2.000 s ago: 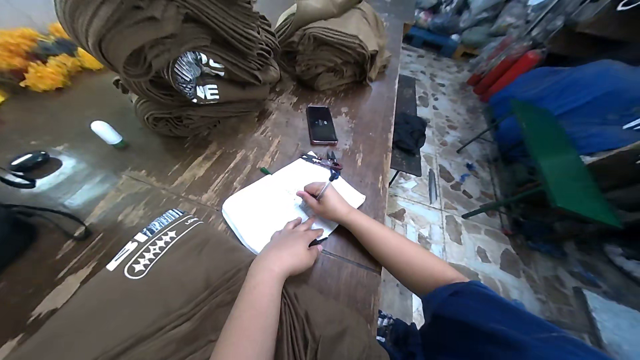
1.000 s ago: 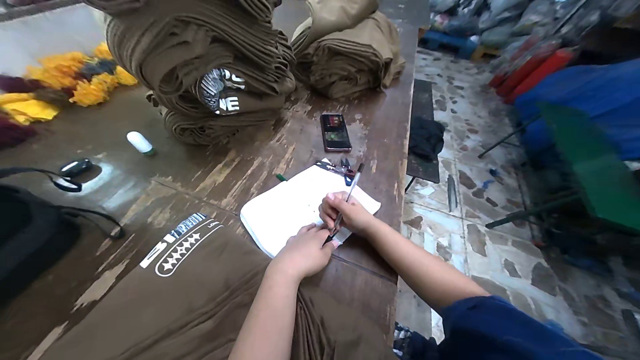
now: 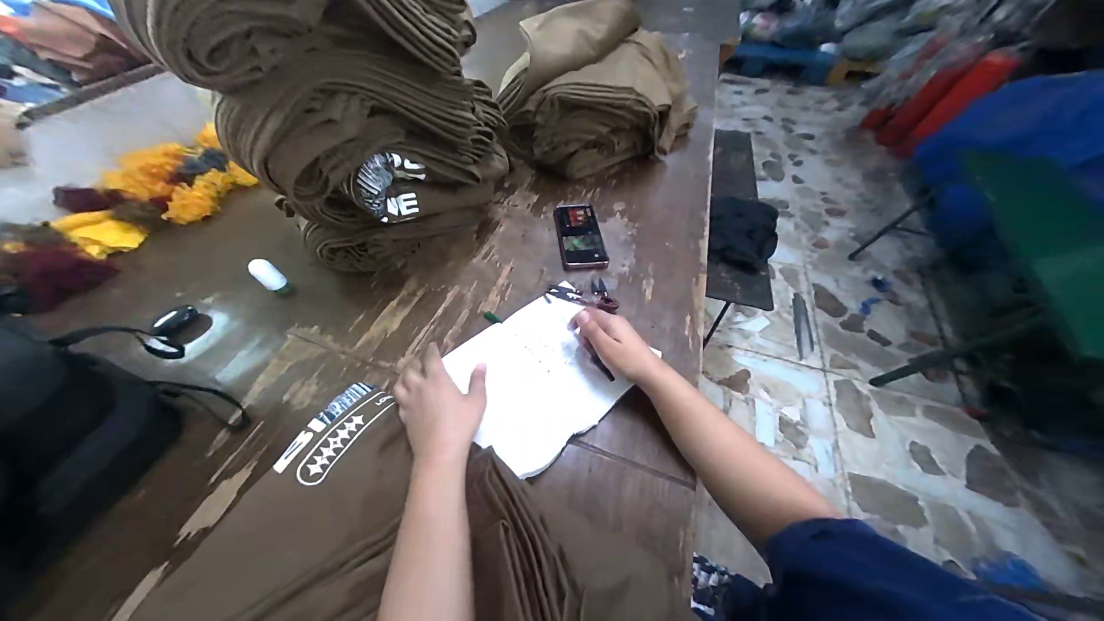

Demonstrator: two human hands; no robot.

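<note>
An open notebook with faint handwriting lies on the worn wooden table. My right hand is over its right part, fingers curled, with a dark pen showing beneath them; whether the fingers grip it is unclear. Just beyond these fingers lie small thread snips with dark metal parts. My left hand, fingers spread and holding nothing, rests at the notebook's left edge beside a brown printed garment. A phone with its screen lit lies farther back.
Tall stacks of folded brown garments and a smaller folded pile stand at the back. Left are a white bottle, a black computer mouse, a black bag and yellow flowers. A dark bench stands beyond the table's right edge.
My left hand has moved left, from the notebook's lower part to its left edge, its fingers now spread. My right hand no longer holds the pen upright and is nearer the snips.
</note>
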